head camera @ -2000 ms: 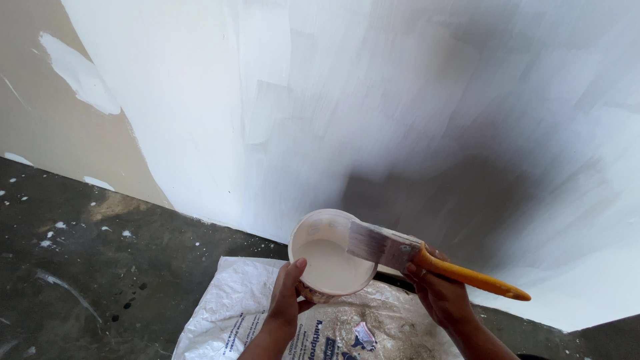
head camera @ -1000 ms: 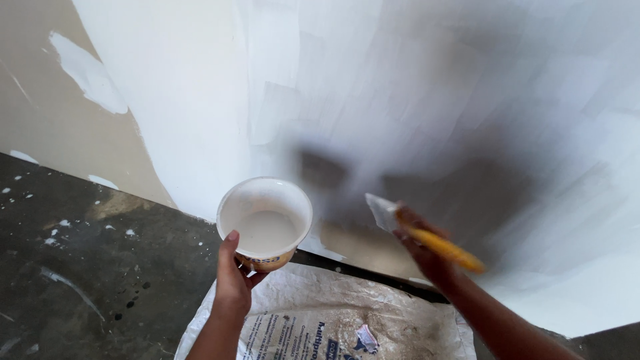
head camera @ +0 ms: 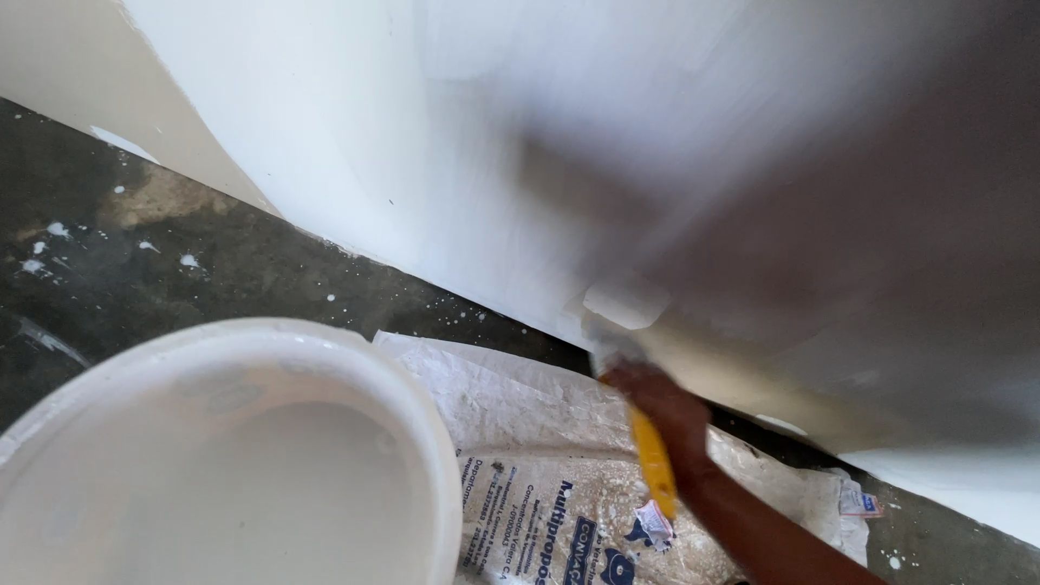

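Note:
My right hand [head camera: 662, 410] grips a paintbrush with a yellow handle [head camera: 652, 459], near the foot of the wall. Its blurred bristles are at the lower wall, beside a patch of fresh white paint [head camera: 626, 301]. A white plastic tub [head camera: 443, 455] of off-white paint looms large at the lower left, close to the camera. My left hand is out of view, so its hold on the tub cannot be seen. The wall [head camera: 325, 122] is mostly coated white, with beige still showing at the left and low on the right.
A flattened white woven sack [head camera: 536, 414] with blue print lies on the dark concrete floor [head camera: 203, 268] along the wall's base. White paint spots dot the floor. A small scrap of printed packaging [head camera: 860, 504] sits at the sack's right end.
The brush was over the tub in the oldest frame and is now down at the wall's base. The tub has come much closer to the camera, and my left hand has left the view.

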